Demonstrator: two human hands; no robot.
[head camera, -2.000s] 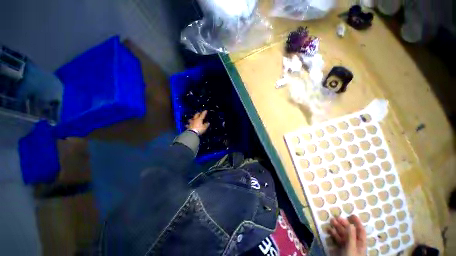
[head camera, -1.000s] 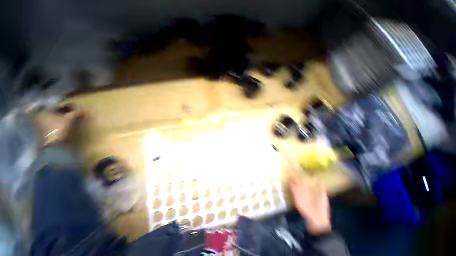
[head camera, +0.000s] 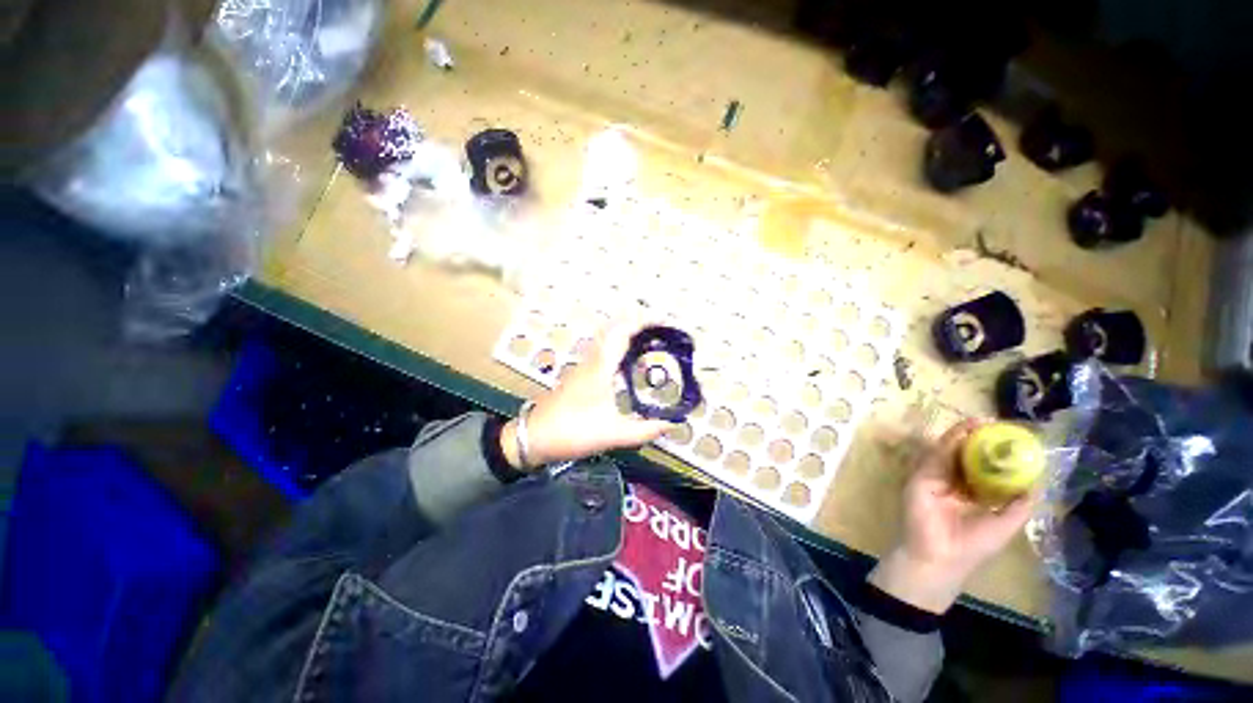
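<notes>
My left hand holds a black plastic housing above the near left part of the white perforated tray. The housing's open side faces up and shows a pale ring inside. My right hand holds a yellow squeeze bottle to the right of the tray, near the bench's front edge. The bottle's round end faces the camera. The hands are apart.
A purple pile of small pieces, a whitish clump and one housing lie at the left. More housings stand at the right, beside a clear bag with black parts. A blue bin is below the green edge.
My left hand was in the blue bin, then over the bench's left side; it now holds a housing over the tray. My right hand has moved from the tray and now holds the yellow bottle.
</notes>
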